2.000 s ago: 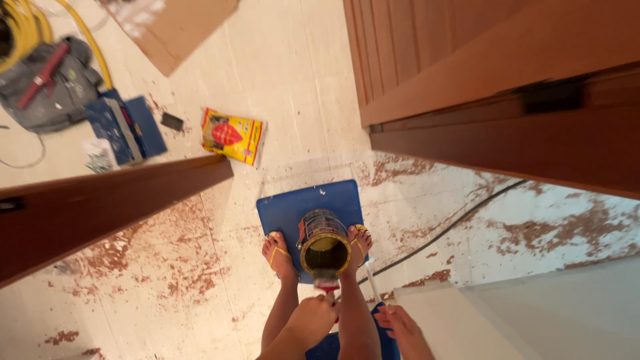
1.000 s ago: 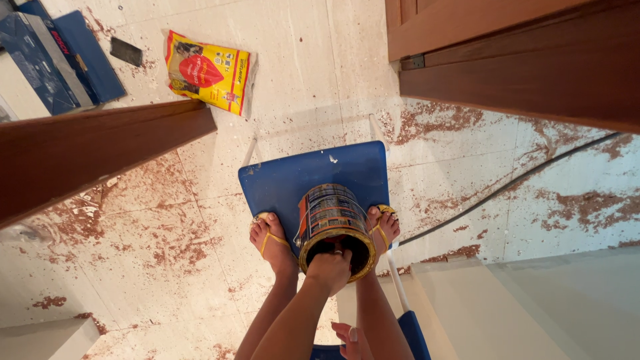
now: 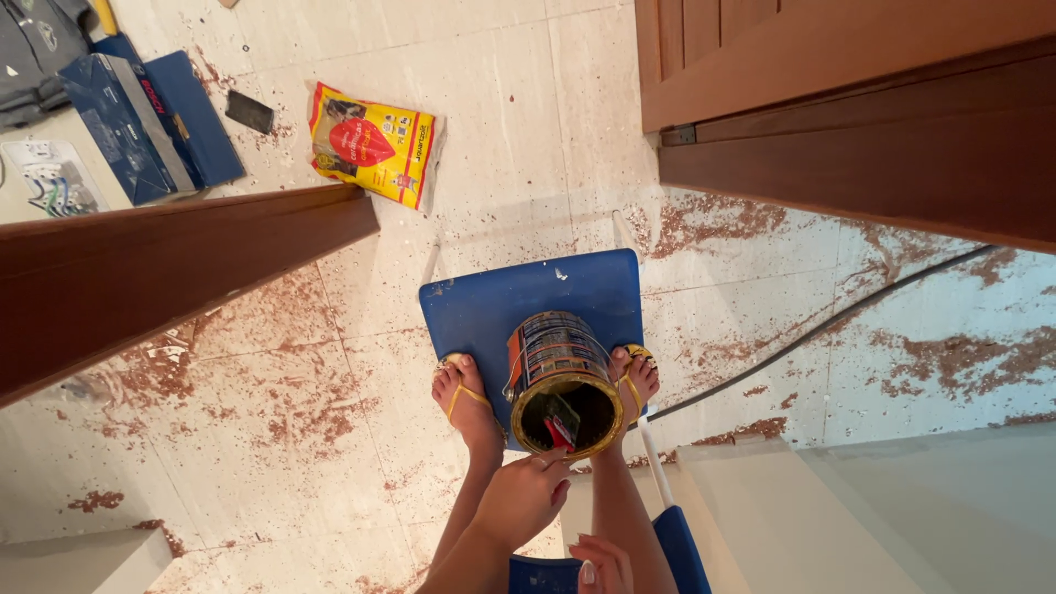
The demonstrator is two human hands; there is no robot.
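A metal paint can with a wire handle stands between the feet on a blue chair seat. At the can's near rim, my left hand has its fingers closed on the red handle of a paintbrush, whose head is inside the can. The brush is partly in shadow, so its bristles are hard to make out. Lower down, my right hand is partly cut off by the bottom edge; its fingers are slightly curled and apart, with nothing visible in them. Yellow-strapped sandals are on both feet.
Wooden door frame parts and a louvred door rise on both sides. A yellow grout bag, a blue Bosch box and a dark flat block lie on the dusty floor. A dark cable runs at the right.
The hand that was down in the can's mouth one second ago has drawn back to the near rim. The brush inside now shows.
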